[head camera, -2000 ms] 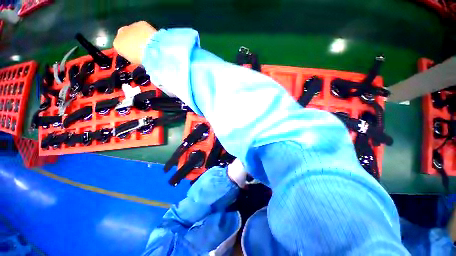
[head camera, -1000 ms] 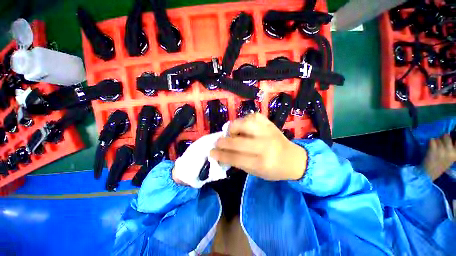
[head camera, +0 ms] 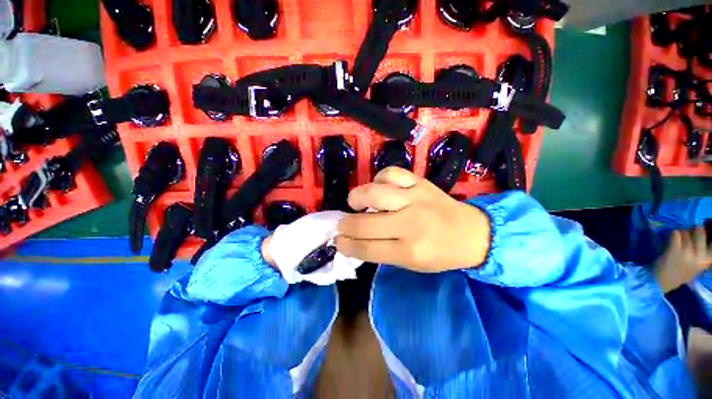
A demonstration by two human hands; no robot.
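My left hand [head camera: 300, 243], in a white glove, is closed around a watch [head camera: 316, 259] close to my body. The round black case with a shiny edge shows at the glove's lower side; its strap is mostly hidden. My bare right hand [head camera: 418, 226] is against the glove with curled fingers; its fingertips touch the glove or white material there. I cannot tell whether the right fingers pinch a cloth. An orange-red compartment tray [head camera: 303, 47] lies just beyond my hands, with black watches in its pockets and straps lying across them.
A translucent white bottle [head camera: 55, 64] lies by the left tray [head camera: 86, 187], near a crumpled white scrap [head camera: 9, 115]. Another tray [head camera: 636, 78] with watches is on the right of the green bench [head camera: 585, 117]. Another person's hand [head camera: 685, 257] shows at the right edge.
My right arm has come back from the far left tray to my left hand. Since the last earlier frame, both hands stay together and the view has shifted, showing more of the watch case.
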